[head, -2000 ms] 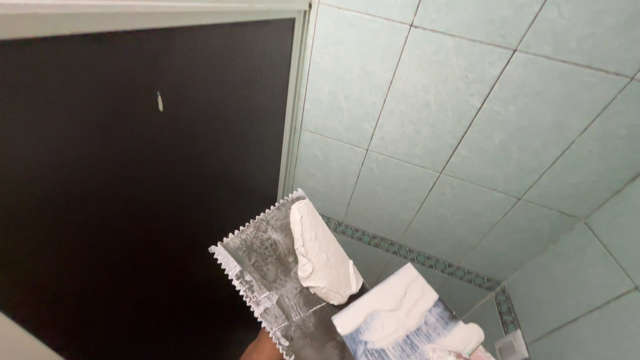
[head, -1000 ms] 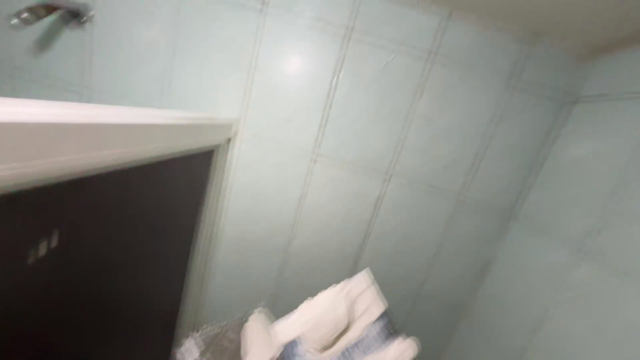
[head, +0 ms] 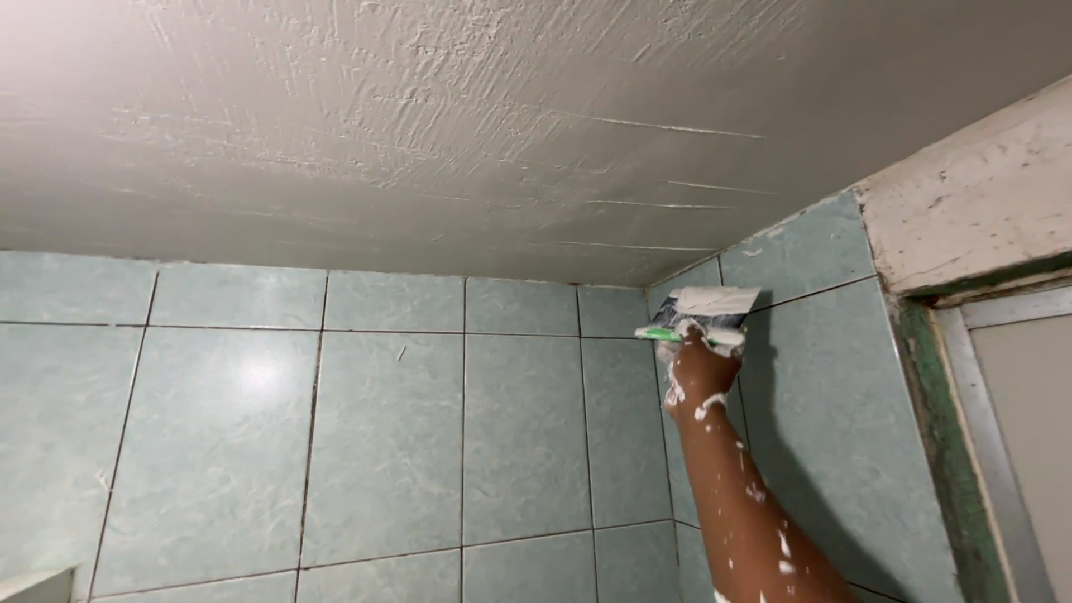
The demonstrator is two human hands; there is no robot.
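Observation:
My right hand, spattered with white paste, is raised toward the upper corner of the room and grips a wide putty knife by its green and white handle. White filler covers the upper part of its blade, which is just below the ceiling; whether it touches is not clear. The ceiling has rough ridges and thin raised lines of filler. My left hand is out of view.
Pale green wall tiles with dark joints run below the ceiling and meet a second tiled wall in the corner. At the right are a stained beam and a metal-edged frame with peeling green paint.
The view has swung up to the ceiling. The notched spreader and the filler-loaded blade, seen together low in the earlier frames, are apart now: only the blade shows, raised to the corner.

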